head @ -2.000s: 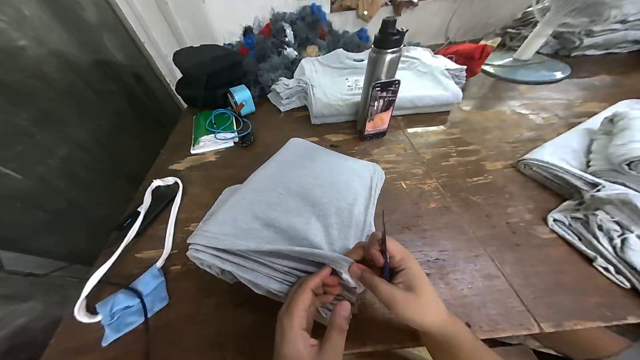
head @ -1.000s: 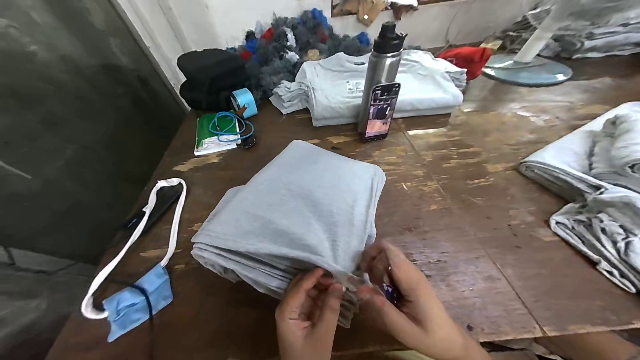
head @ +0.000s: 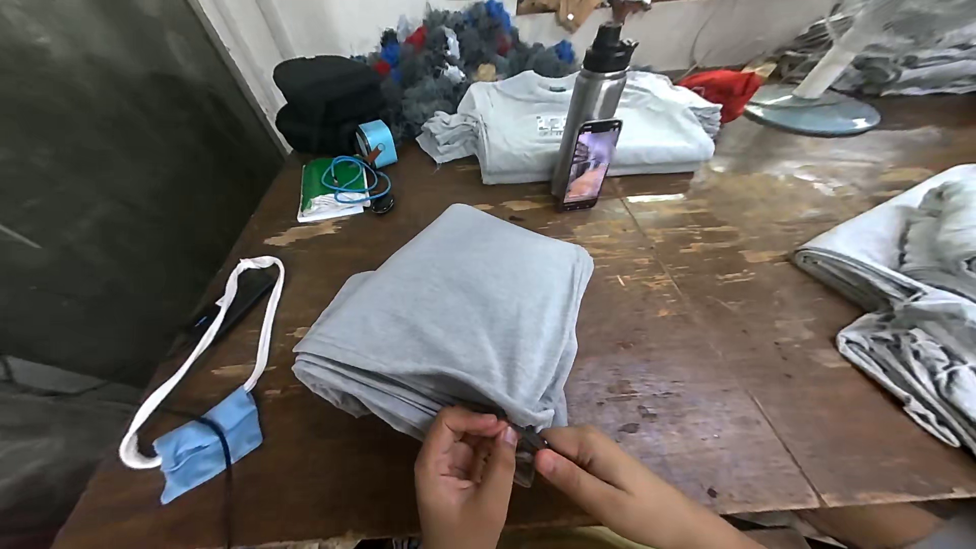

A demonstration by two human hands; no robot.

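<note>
A pile of folded light grey fabric (head: pixel 457 297) lies on the brown wooden table. At its near right corner, my left hand (head: pixel 467 469) pinches the cloth's edge between thumb and fingers. Close beside it on the right, my right hand (head: pixel 591 465) grips a small dark tool (head: pixel 531 438), whose tip meets the fabric edge near my left thumb. Most of the tool is hidden by the fingers, so its exact kind cannot be told in this view.
At the left lie a white strap loop (head: pixel 267 320) and a blue cloth piece (head: pixel 210 442). Behind stand a steel bottle (head: pixel 591 107) and a phone (head: pixel 592 164) before folded shirts (head: pixel 511 137). More grey fabric (head: pixel 869 252) lies right; a fan base (head: pixel 812 110) stands farther back.
The dark tool's upright blade, seen at first in my right hand, now points toward the cloth edge. Both hands have stayed by the pile's near right corner.
</note>
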